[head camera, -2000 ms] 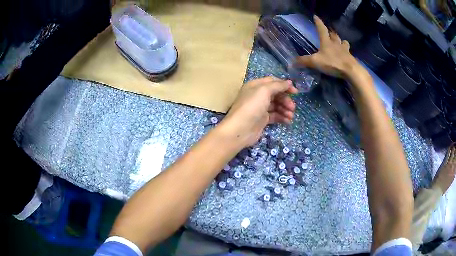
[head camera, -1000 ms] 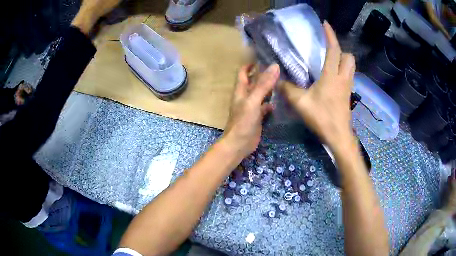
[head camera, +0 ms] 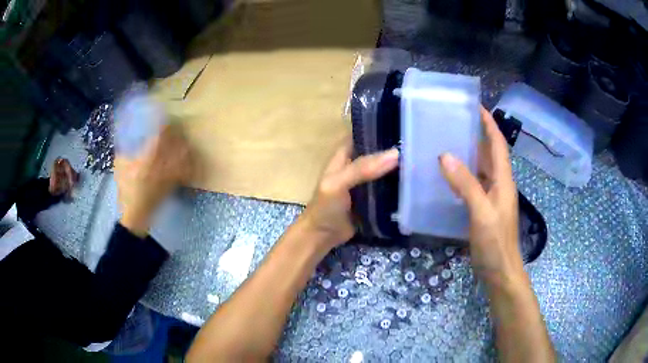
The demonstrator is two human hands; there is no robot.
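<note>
My left hand (head camera: 341, 188) holds a glossy black base (head camera: 375, 152) by its left side, with clear film around its top. My right hand (head camera: 490, 191) holds a frosted translucent tank (head camera: 437, 152), thumb on its face and fingers behind its right edge. The tank's open side faces the base, and the two stand upright side by side, touching or nearly so. Small dark plugs with pale centres (head camera: 410, 276) lie loose on the bubble wrap below the hands.
A translucent tank with a black part and wire (head camera: 551, 135) lies at right. A dark oval part (head camera: 531, 230) is partly behind my right hand. Dark housings (head camera: 590, 85) stand at back right. Cardboard (head camera: 270, 127) lies at centre left. Another person's blurred hand (head camera: 153, 170) holds something pale at left.
The black base and tank have turned upright and come nearer, now clearly visible in my hands. The two joined units have gone from the cardboard. The other person's hand has moved down at left.
</note>
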